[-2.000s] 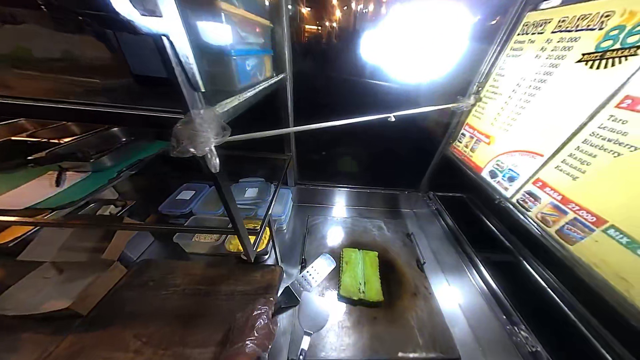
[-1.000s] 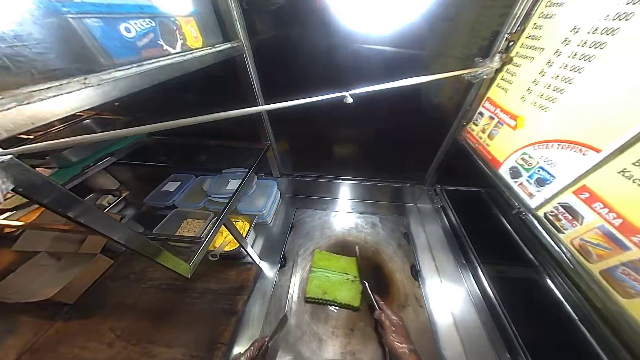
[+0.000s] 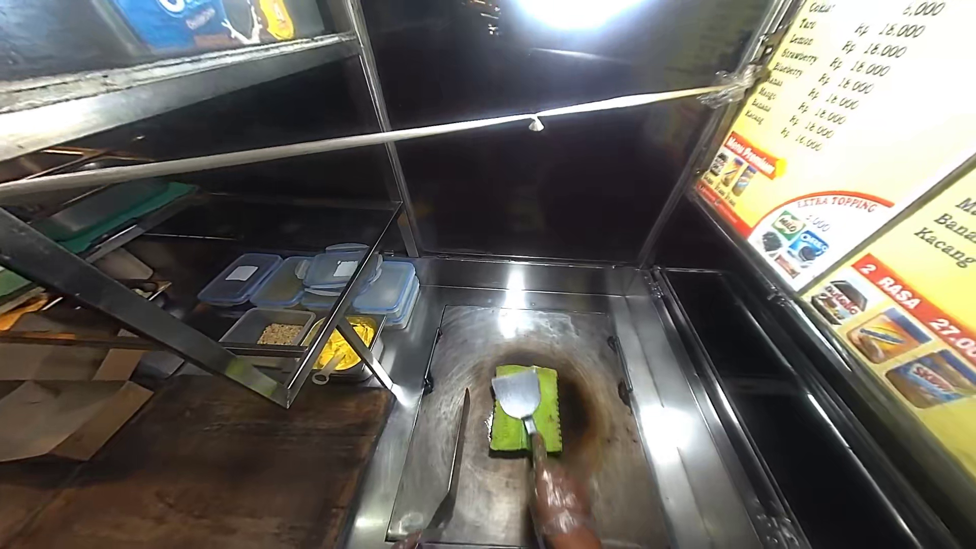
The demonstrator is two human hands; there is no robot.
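Green bread (image 3: 550,408) lies flat on a steel griddle (image 3: 610,488), around a darkened patch. My right hand (image 3: 563,507), in a clear plastic glove, grips the handle of a metal spatula (image 3: 518,394), whose blade is over the bread's upper left part. Low in the view, my left hand (image 3: 409,540) shows only at its edge, at the handle end of a long-bladed metal tool (image 3: 457,450). That tool points away from me, to the left of the bread and apart from it. Most of the left hand is out of frame.
At left are a dark wooden board (image 3: 229,457), an open cardboard box (image 3: 69,412), lidded plastic containers (image 3: 240,278), a tub of chopped nuts (image 3: 278,334) and a tub of yellow spread (image 3: 347,347). A metal frame (image 3: 152,320) and a taped white cord (image 3: 457,126) cross above.
The spatula blade is now over the bread; one second ago the right-hand tool was at its right edge. The bread sits turned differently. Two seconds ago a spatula lay left of the bread.
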